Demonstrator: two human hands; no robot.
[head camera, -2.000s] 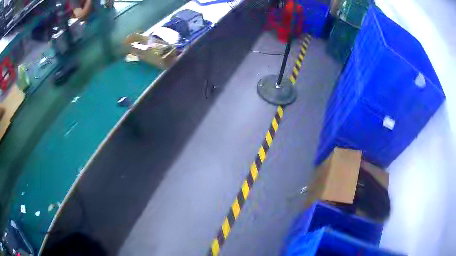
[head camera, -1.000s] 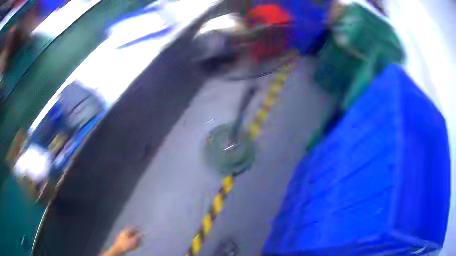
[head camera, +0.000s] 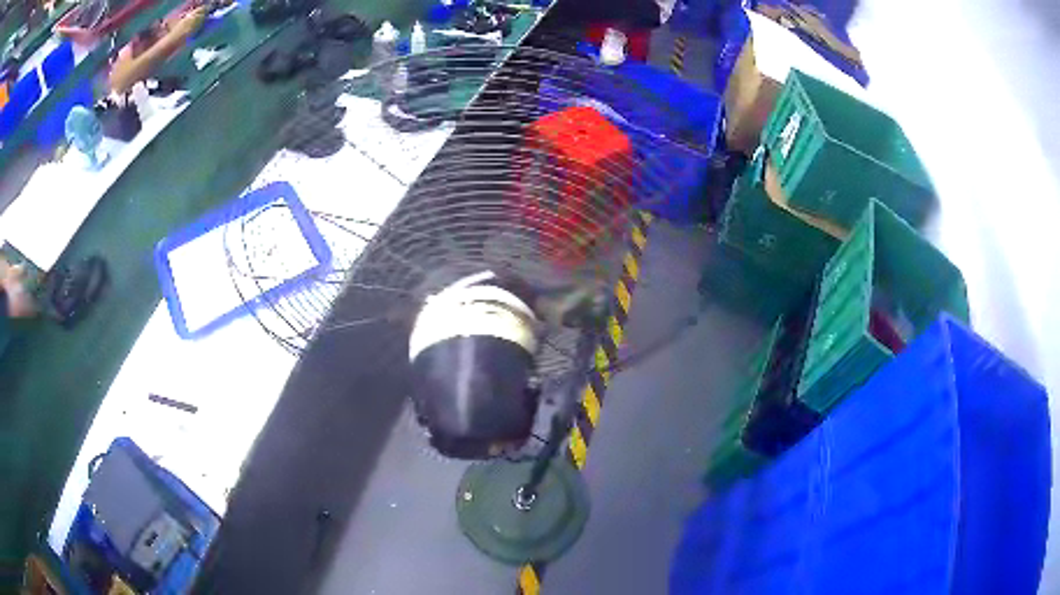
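Neither of my hands is in view. A standing fan with a wire cage and a black motor housing (head camera: 474, 389) is nearest in front of me, on a round green base (head camera: 523, 509) on the grey floor. White cloth or tape is wrapped around the back of the motor. The cage overlaps my view of the bench and a red stool (head camera: 575, 174) behind it. On the bench at the left, a blue-rimmed tray (head camera: 184, 305) with a white lining lies on a white sheet (head camera: 140, 432).
A dark case-like object (head camera: 145, 517) lies at the bench's near end. Green crates (head camera: 843, 163) and a large blue bin (head camera: 872, 465) line the right. A yellow-black floor line (head camera: 593, 401) runs behind the fan. Other people's arms (head camera: 157, 52) show at the far left.
The view has moved forward along the aisle, so the fan is larger and closer. The hand seen at the bottom one second ago is gone from view. The blue-rimmed tray now shows clearly.
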